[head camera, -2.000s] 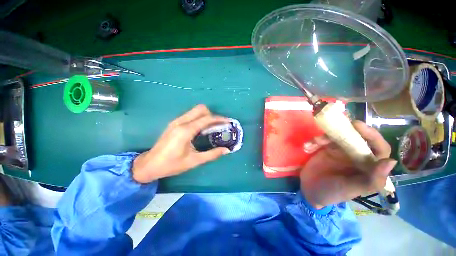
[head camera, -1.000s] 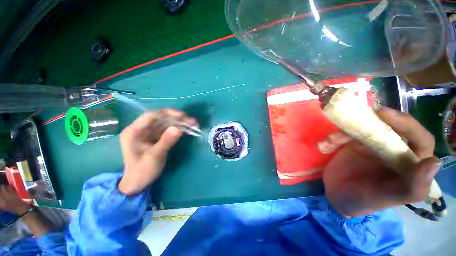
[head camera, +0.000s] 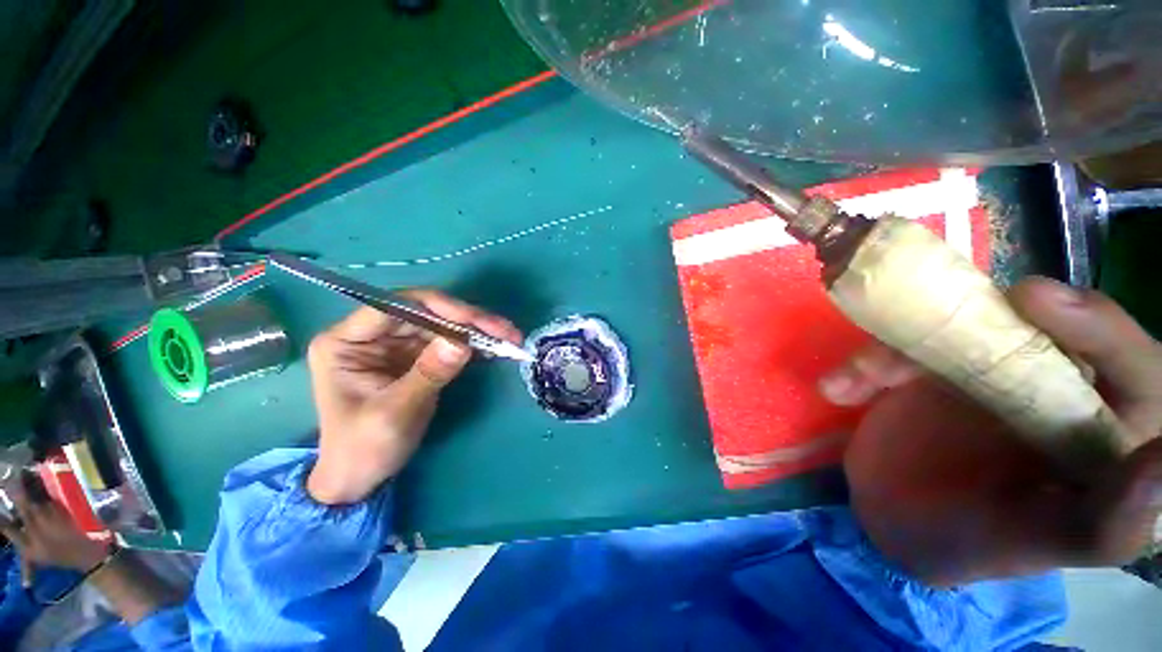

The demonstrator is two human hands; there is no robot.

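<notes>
A small round black workpiece point(head camera: 576, 375) with a lighter centre sits on a whitish round patch point(head camera: 624, 382) on the green mat. My left hand point(head camera: 389, 382) holds the slim silver tweezers point(head camera: 370, 296); their light tip points right and is at the workpiece's left edge. Whether it touches, I cannot tell. My right hand point(head camera: 1019, 471) holds the soldering iron point(head camera: 962, 325) by its cream, taped handle. The iron's metal barrel points up and left, over the red pad point(head camera: 765, 344); its tip is hard to see against the clear hood.
The clear plastic hood point(head camera: 816, 77) is at the top right. The solder spool point(head camera: 179, 355) with its green flange lies at the left, near a grey stand point(head camera: 77, 290). A metal tray point(head camera: 117, 439) and another person's hand point(head camera: 51, 529) are at the far left. Black parts point(head camera: 232, 134) lie beyond the red line.
My left hand has left the workpiece's rim and now holds the tweezers, their tip moved right to the workpiece's edge. The view has shifted and turned; the iron appears larger and further right.
</notes>
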